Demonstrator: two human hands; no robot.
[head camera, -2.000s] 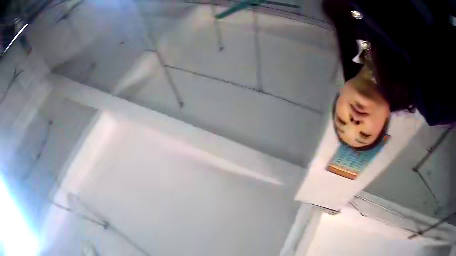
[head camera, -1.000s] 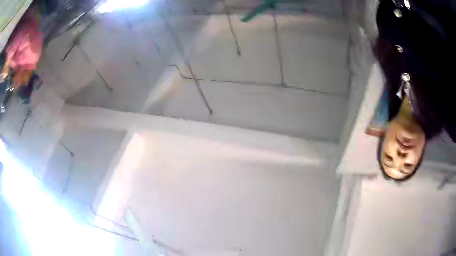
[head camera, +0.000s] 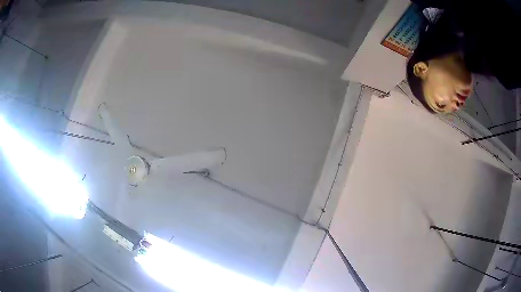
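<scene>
Neither my left hand nor my right hand is in view. No work piece or table shows. The camera faces a pale ceiling (head camera: 228, 102). A person (head camera: 445, 82) in dark clothing appears upside down at the upper right, with the head turned to the side. What that person's hands do is not visible.
A white ceiling fan (head camera: 136, 170) hangs at the left centre. Bright tube lights (head camera: 48, 177) glare along the lower left. A blue and orange poster (head camera: 404, 34) is on a white pillar beside the person. Thin rods and wires cross the ceiling.
The view has swung across the ceiling. The fan and a second bright light now show clearly. The person sits higher in the picture, with the head turned sideways, and the poster shows again.
</scene>
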